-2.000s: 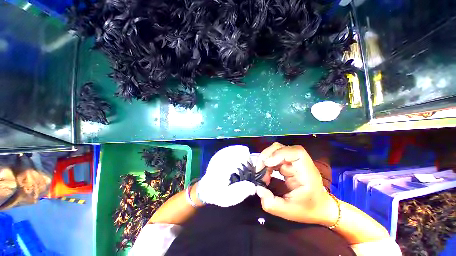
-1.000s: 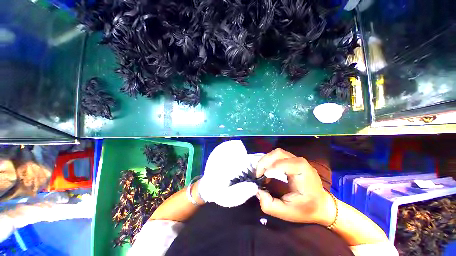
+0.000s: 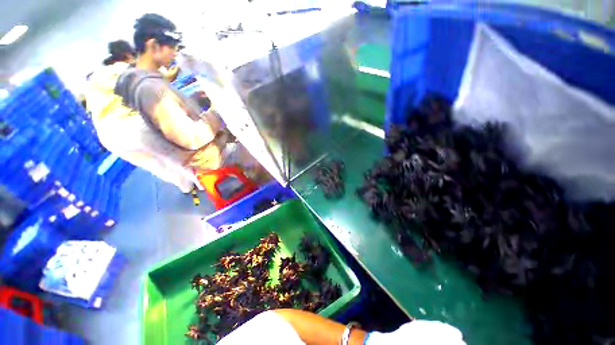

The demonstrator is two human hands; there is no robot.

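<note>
My left hand (image 3: 419, 333) in its white glove lies at the bottom edge, cut off by it; its fingers and anything in them are hidden. A band shows at the wrist. My right hand is out of the picture. Left of my hand, the green crate (image 3: 214, 249) holds black and gold-brown clusters (image 3: 253, 283). The heap of black petal clusters (image 3: 465, 195) lies on the green bench (image 3: 350, 226). A single black cluster (image 3: 330, 178) lies apart near the clear divider.
A large blue bin (image 3: 419, 57) with a white liner (image 3: 516, 101) stands behind the heap. A clear divider (image 3: 286, 111) edges the bench. Seated people (image 3: 165, 101), a red stool (image 3: 226, 187) and stacked blue crates (image 3: 57, 148) are at left.
The view has swung left and up, showing the workshop and blue bin. My right hand and the black cluster in my hands have left the picture; my gloved hand is now at the bottom edge.
</note>
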